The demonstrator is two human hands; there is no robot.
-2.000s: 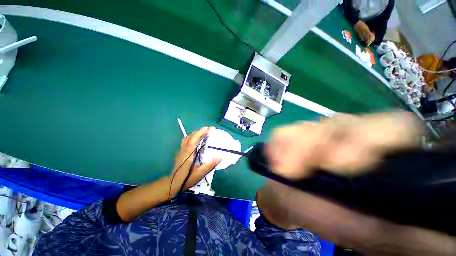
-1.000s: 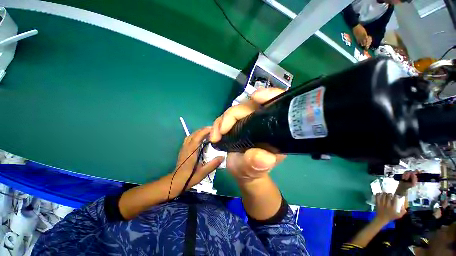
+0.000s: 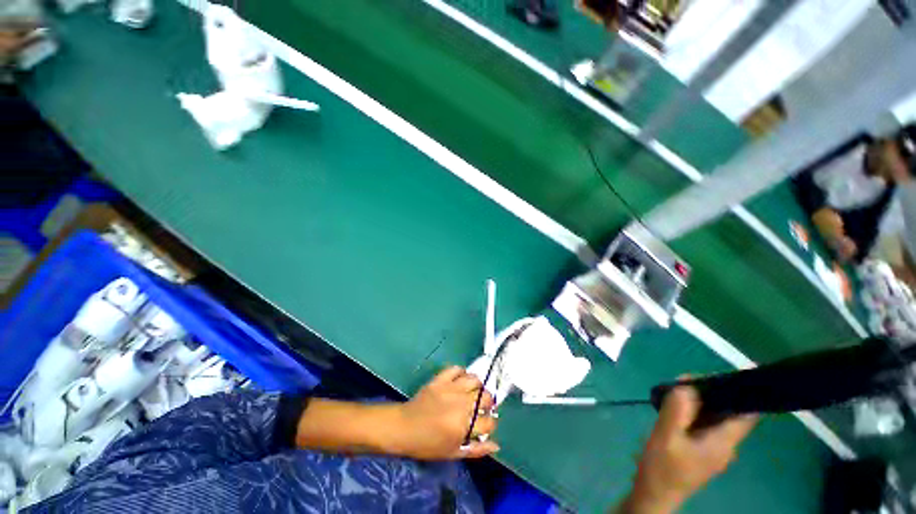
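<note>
A white camera body housing lies at the bench's front edge, with one thin antenna up and one pointing right. My left hand grips its near lower end, and a black cable lead runs over it by my fingers. My right hand holds the black electric screwdriver to the right of the housing. Its thin bit points left near the tip of the right antenna, off the housing's body. Small details are blurred.
The silver screw feeder stands behind the housing, below a grey post. Another white unit stands at the far left. A blue parts bin heaped with white parts is at lower left. A person is at upper right.
The view has swung left. The screwdriver and my right hand have moved off the housing to the right. My left hand now grips the housing's lower end.
</note>
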